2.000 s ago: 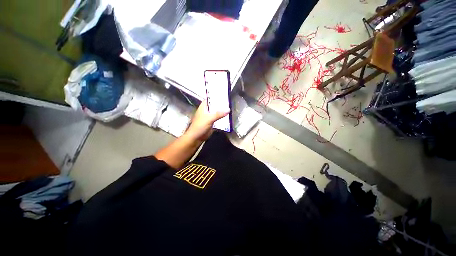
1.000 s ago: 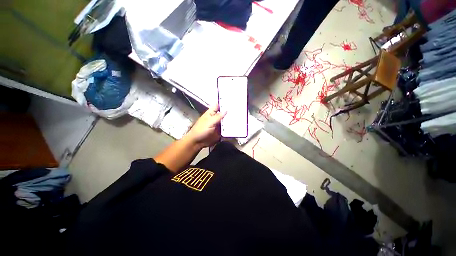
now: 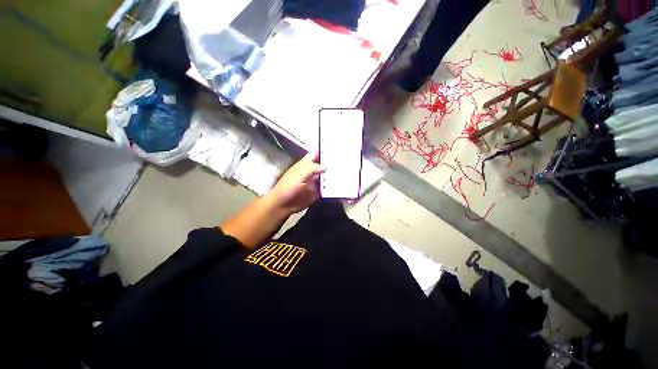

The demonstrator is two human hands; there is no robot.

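Observation:
A mobile phone (image 3: 341,153) with a glowing white screen and a thin dark edge is upright in the middle of the view. My left hand (image 3: 298,185) holds it at its lower left edge, with a bare forearm coming out of a black sleeve. Most of the fingers are hidden behind the phone. The screen content is too bright to read. My right hand is not in view.
Beyond the phone, a white table (image 3: 306,72) holds clear plastic bags (image 3: 229,63) and navy cloth (image 3: 325,9). A person's dark trouser leg (image 3: 440,47) stands beside it. Red strands (image 3: 440,104), a wooden stool (image 3: 566,90) and hanging garments (image 3: 638,130) are right; a white sack (image 3: 154,124) is left.
My left hand has moved the phone to the right and turned its screen more squarely to me. Over the last second it has shifted only slightly right.

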